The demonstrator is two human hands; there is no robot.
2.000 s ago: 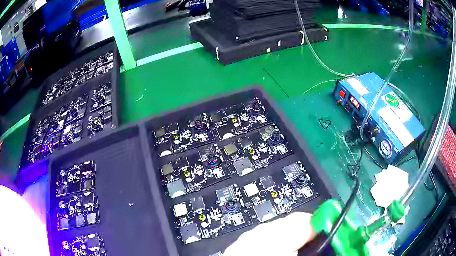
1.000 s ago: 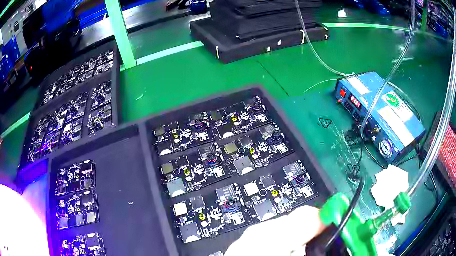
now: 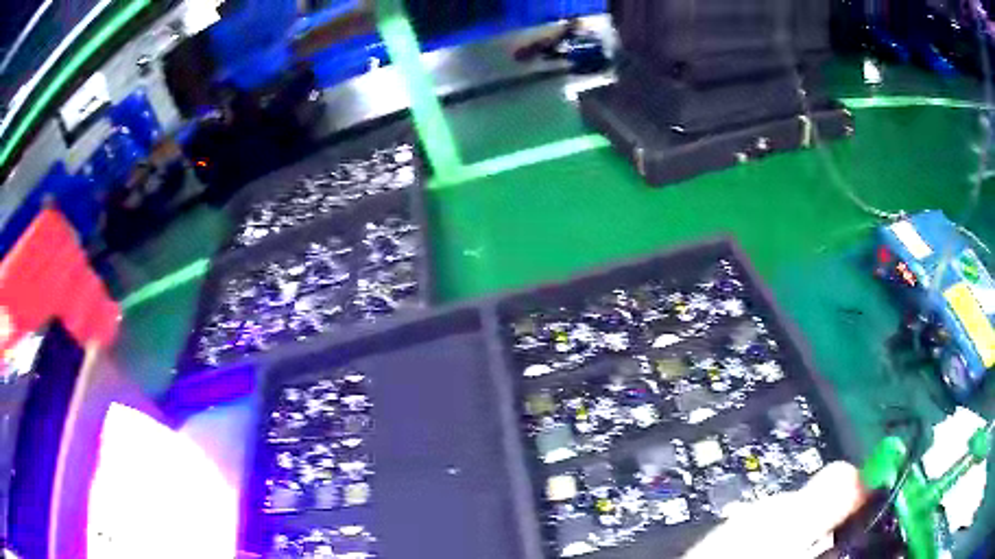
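A black foam tray (image 3: 503,371) lies in front of me. Its right compartment holds rows of small dark circuit boards (image 3: 666,399) with silver, white and yellow specks. Its left compartment has several boards along its left side and bare foam beside them. My right hand (image 3: 780,519), pale and overexposed, is cut off by the bottom edge. It is closed on the green air gun (image 3: 919,504), by the tray's lower right corner. The gun is blurred and partly cut off. My left hand is not in view.
A second board tray (image 3: 423,246) adjoins at the back left. A stacked pile of black trays (image 3: 715,66) stands at the back. A blue control box (image 3: 947,295) is at the right, with a white patch (image 3: 960,437) below it. A glaring lit area (image 3: 158,491) and red-orange panel (image 3: 49,273) are at the left.
The view has turned left, so the trays, blue box, hand and gun appear further right. More of the glaring area and the red-orange panel now show. My right hand still holds the gun.
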